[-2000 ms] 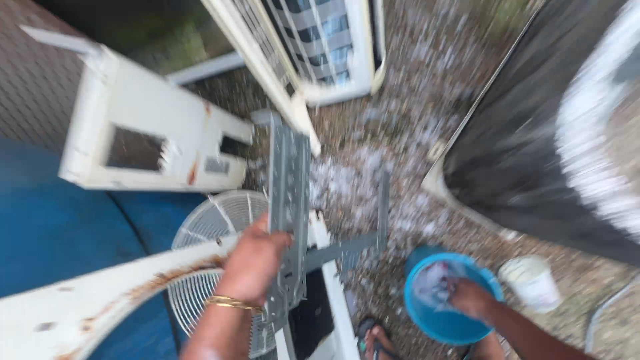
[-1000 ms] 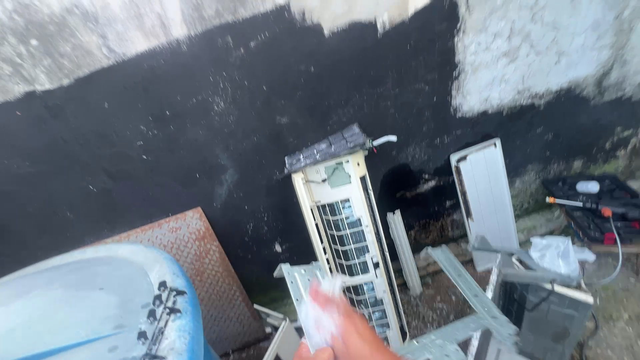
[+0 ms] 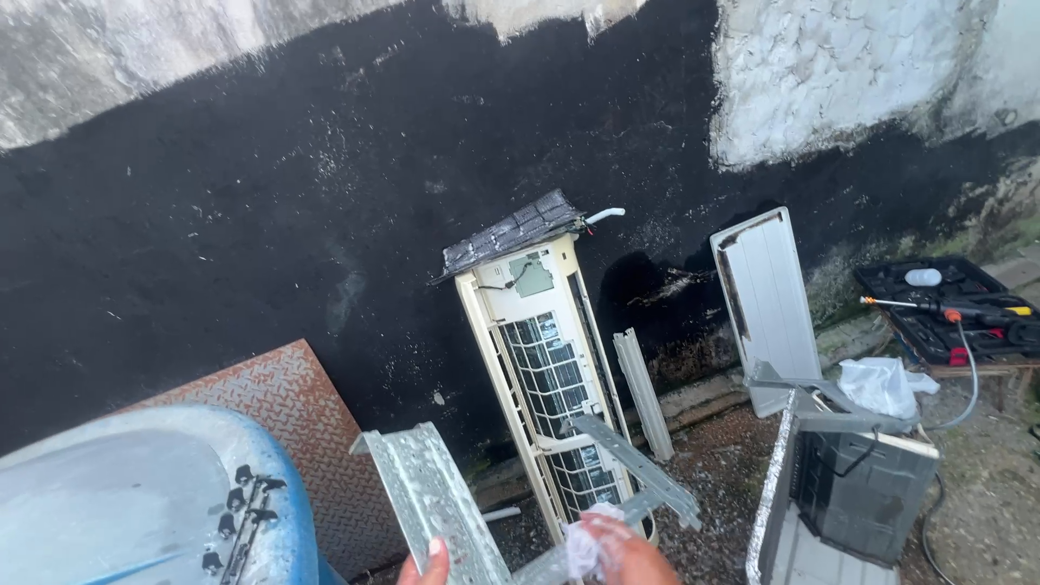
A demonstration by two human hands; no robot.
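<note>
My left hand [image 3: 426, 565] grips the edge of a galvanized steel bracket [image 3: 435, 496] at the bottom of the view, thumb on its face. My right hand [image 3: 626, 552] holds a wet white cloth [image 3: 589, 540] against the bracket's lower arm, to the right of the wide channel. A second perforated metal arm [image 3: 638, 467] sticks up beyond that hand. Behind the bracket, the opened indoor unit of an air conditioner [image 3: 548, 366] stands on end against the black-painted wall, a dark cover over its top. The lower parts of both hands are cut off by the frame.
A blue plastic tank [image 3: 268, 455] and a rusty tread plate [image 3: 325, 447] are at the left. To the right stand a white panel [image 3: 768, 301], a grey metal strip [image 3: 642, 394], a foil-edged casing [image 3: 772, 487], a white plastic bag [image 3: 881, 386] and an open tool case [image 3: 934, 276] with a spray gun.
The view has swung up from the ground to the wall. Two seconds ago one hand held the bracket, while another hand was in a blue bucket; now a white cloth is in my right hand.
</note>
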